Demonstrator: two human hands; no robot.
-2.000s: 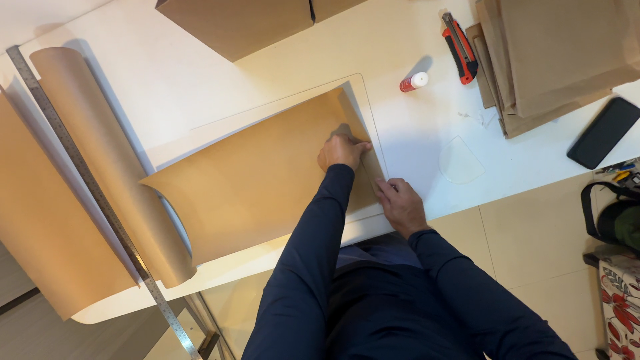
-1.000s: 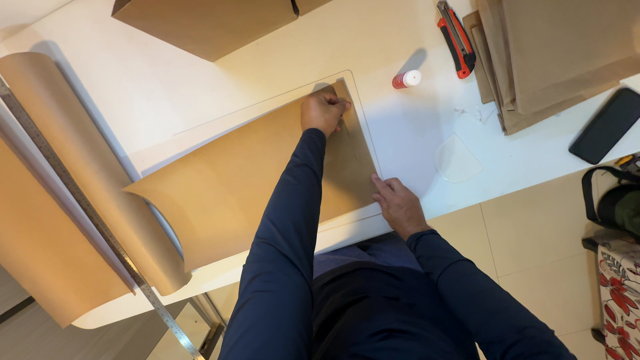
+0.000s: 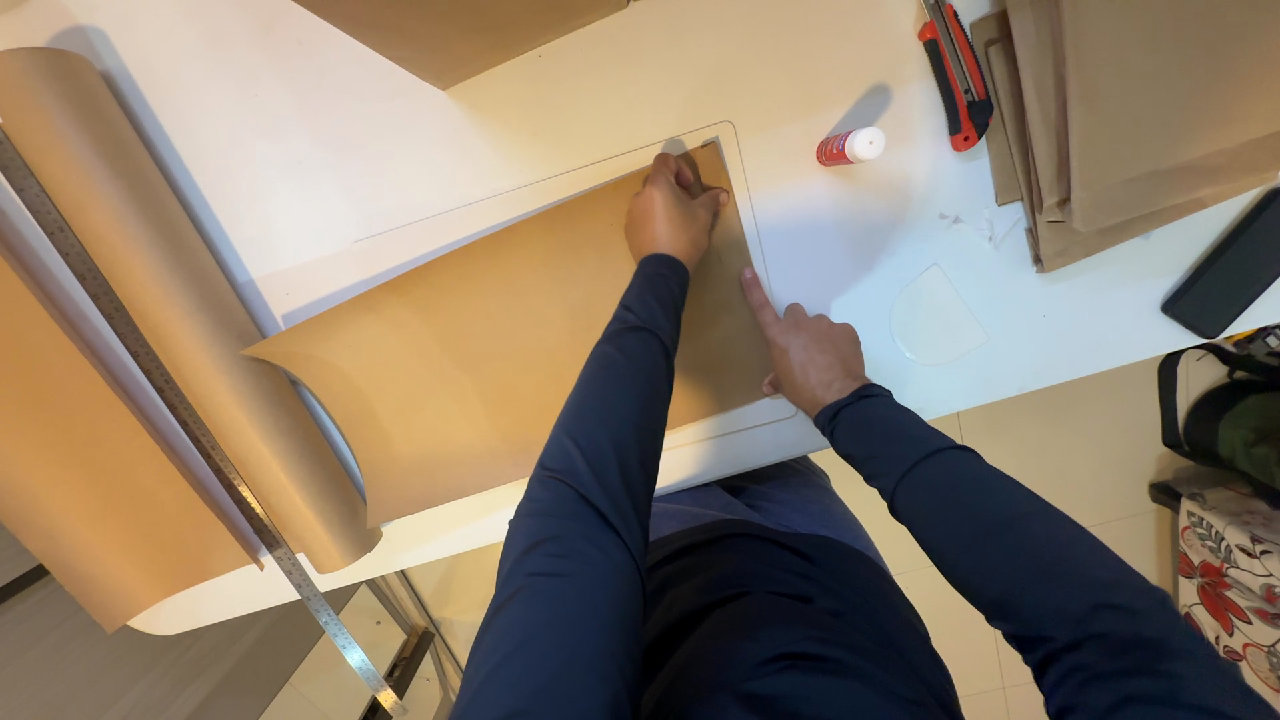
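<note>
A sheet of brown kraft paper (image 3: 480, 350) lies on the white table (image 3: 600, 80), its left end curling up beside a kraft paper roll (image 3: 190, 300). My left hand (image 3: 675, 210) rests near the sheet's upper right corner with fingers bent; whether it pinches anything is hidden. My right hand (image 3: 812, 350) touches the sheet's right edge with its index finger extended and the other fingers curled. A thin outline runs around the sheet's right end. Up and right of my hands lies a red and white glue stick (image 3: 850, 147).
A long steel ruler (image 3: 215, 455) lies across the roll and overhangs the table edge. At the right are a red and black utility knife (image 3: 958, 80), stacked brown paper bags (image 3: 1160, 120), a clear rounded piece (image 3: 935, 315) and a dark phone (image 3: 1225, 265). A brown box (image 3: 450, 30) stands at the top.
Since two seconds ago, my left hand has moved up along the sheet's right end toward its corner. My right hand has gone from beside the lower right edge to pointing up along it.
</note>
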